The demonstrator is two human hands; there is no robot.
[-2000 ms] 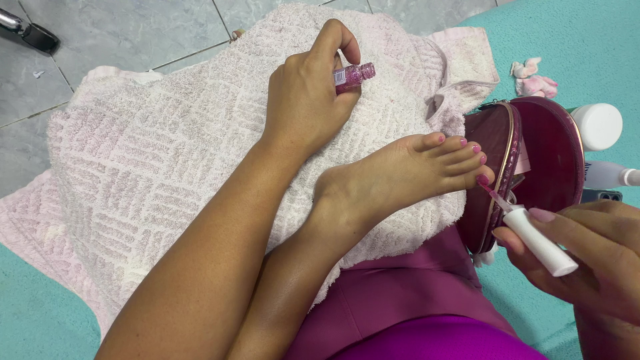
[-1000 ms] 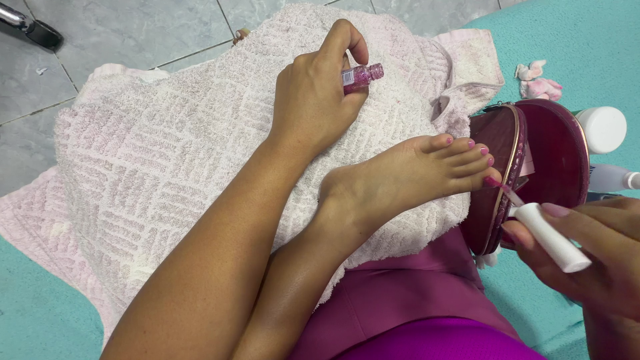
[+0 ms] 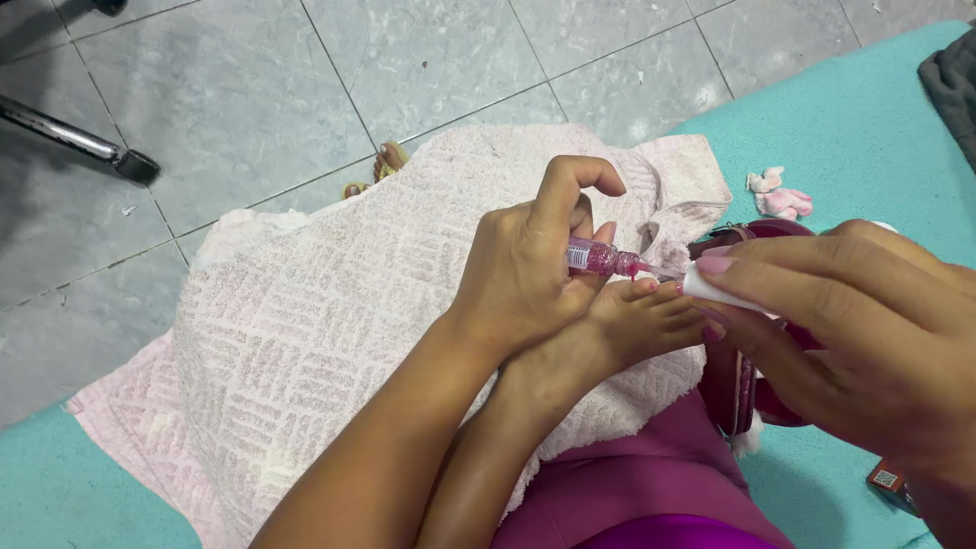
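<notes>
My left hand (image 3: 526,271) holds a small glass bottle of pink nail polish (image 3: 598,257), tilted on its side with its open neck toward the right. Between the fingers of my right hand (image 3: 831,305) is the white cap (image 3: 720,293) of the polish brush. The brush tip (image 3: 648,269) is at the bottle's mouth, with pink polish at the rim. Just below lies a bare foot (image 3: 610,332) on a pale pink towel (image 3: 328,320). Pink polish shows on its toenails; my right hand's fingertips cover part of the toes.
A dark red zip case (image 3: 736,396) lies partly behind my right hand. Used cotton pieces (image 3: 781,197) rest on the turquoise cover (image 3: 831,114). A small box (image 3: 894,484) is at lower right. Sandalled toes (image 3: 389,160) show beyond the towel, and a metal chair leg (image 3: 76,141) stands on the tiled floor.
My right hand has brought the brush from the big toe to the bottle's mouth. The bottle in my left hand is now nearer the toes. The view has shifted, showing more floor.
</notes>
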